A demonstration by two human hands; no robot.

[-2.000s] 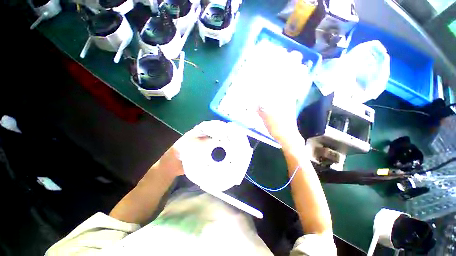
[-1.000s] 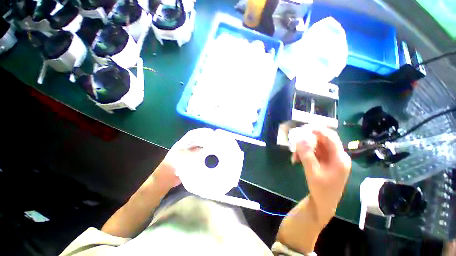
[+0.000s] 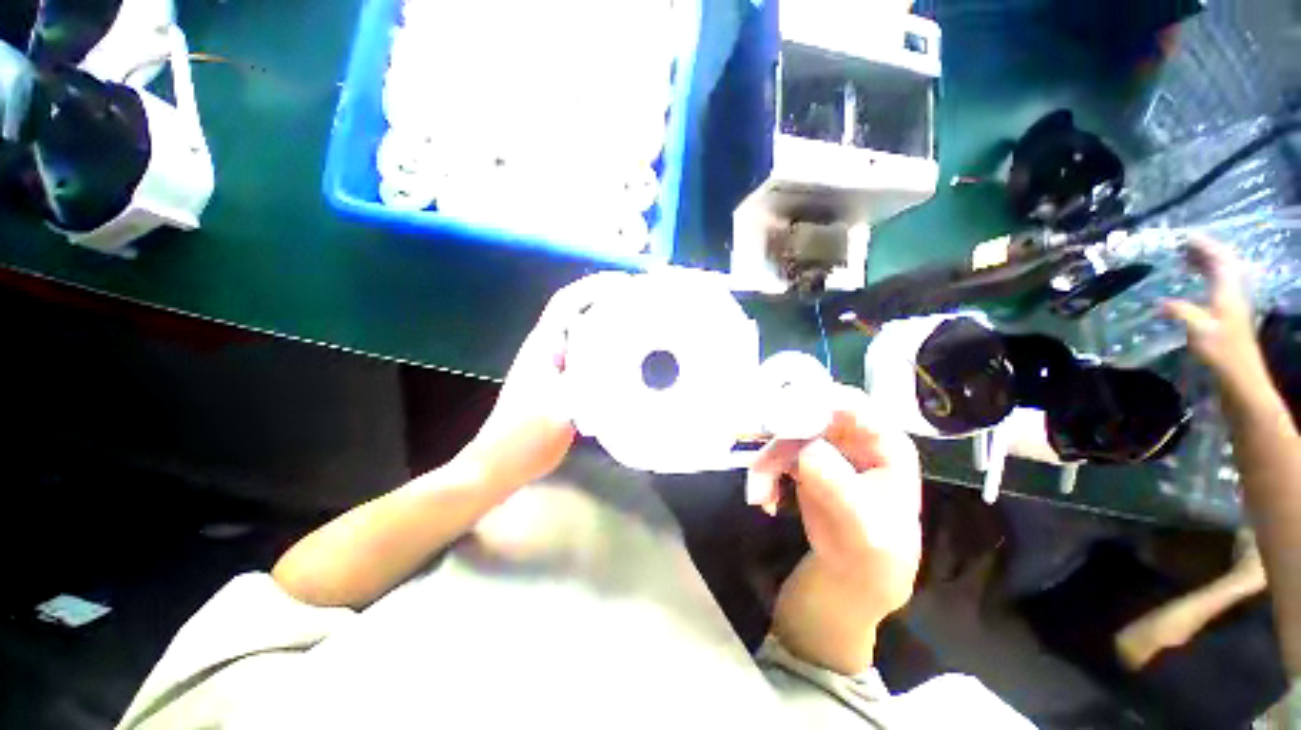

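Note:
My left hand (image 3: 531, 397) holds a white camera housing (image 3: 628, 407) by its left side, its round base with a dark centre hole facing up. My right hand (image 3: 859, 499) holds a small white ring (image 3: 795, 395) between thumb and fingers, close to the housing's right edge; whether they touch is not clear. A thin blue wire shows above the ring. The blue parts tray (image 3: 471, 234), full of white rings, lies beyond the housing.
The screw feeder (image 3: 856, 178) stands right of the tray. The black electric screwdriver (image 3: 927, 284) lies beside it. Housings with black insides (image 3: 174, 150) sit at left; another housing (image 3: 899, 374) is at right. Another person's hand (image 3: 1216, 317) reaches over clear blister trays (image 3: 1206, 186) at far right.
My right hand has brought the ring from near the feeder to the housing's right side. The view has shifted toward the right and nearer the bench edge. Another person's arms have appeared at right.

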